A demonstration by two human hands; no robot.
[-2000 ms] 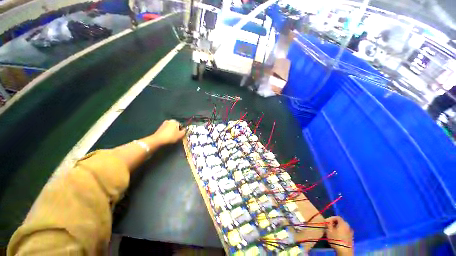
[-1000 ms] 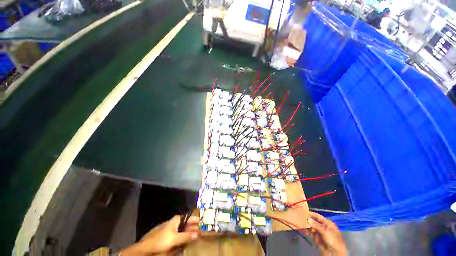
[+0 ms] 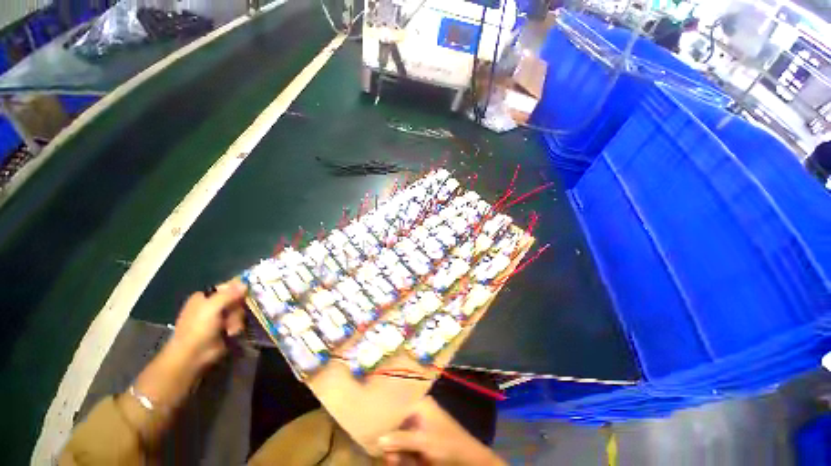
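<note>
The tan carrier board lies turned at an angle over the worktop's front edge, its bare corner towards me. Tight rows of circuit boards cover most of it, with thin red lead wires sticking out, mostly at the right and far sides. My left hand grips the carrier's left corner; a small dark item shows at its fingers. My right hand holds the bare near corner. Loose black wires lie on the worktop beyond the carrier.
A green conveyor with a cream edge rail runs along the left. A large blue bin stands at the right. A white machine on legs stands at the far end, with a small cardboard box and clear plastic beside it.
The carrier has swung round from pointing away to lying diagonally, its near end shifting left. My left hand has moved to its left corner, my right hand to the bare near corner.
</note>
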